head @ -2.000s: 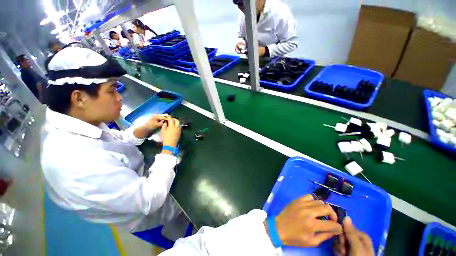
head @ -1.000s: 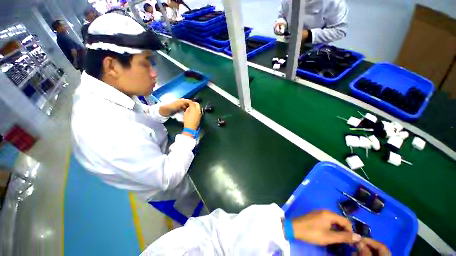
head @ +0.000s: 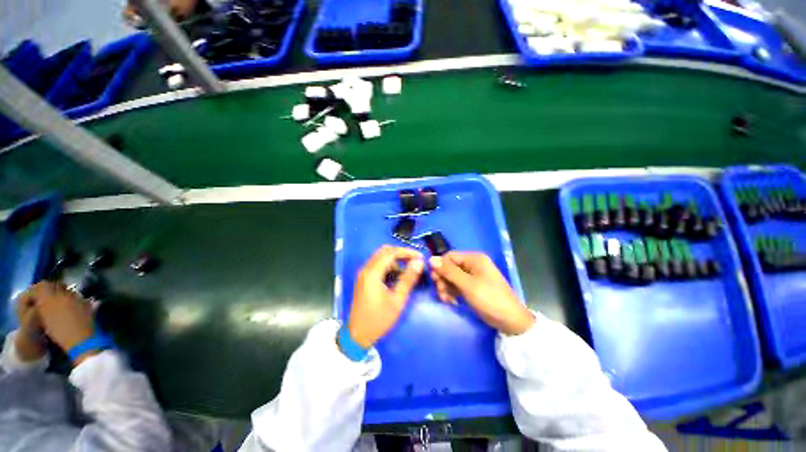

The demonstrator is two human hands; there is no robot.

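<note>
My left hand (head: pixel 382 287), with a blue wrist band, and my right hand (head: pixel 473 281) meet over the middle of the blue work tray (head: pixel 442 388). Their fingertips close on a small dark housing (head: pixel 391 275), mostly hidden by the left fingers. Black units (head: pixel 418 199) with a thin silver lead lie near the tray's far edge. Two more dark units, one at the upper left (head: pixel 404 228) and one at the right (head: pixel 437 243), lie just beyond my fingertips with silver leads. Tiny dark parts (head: pixel 409 389) lie near the tray's near edge.
Two blue trays at right (head: pixel 663 353) hold rows of green-and-black units. White units (head: pixel 329 168) lie on the green belt (head: pixel 477 115) beyond. Blue trays of black and white parts stand past it. At left, another person's hands (head: pixel 62 316) work near loose dark parts. A pale post (head: pixel 88 137) slants at upper left.
The view has swung right and down, bringing the work tray to the centre and the right-hand trays into full view. Both hands remain together over the work tray.
</note>
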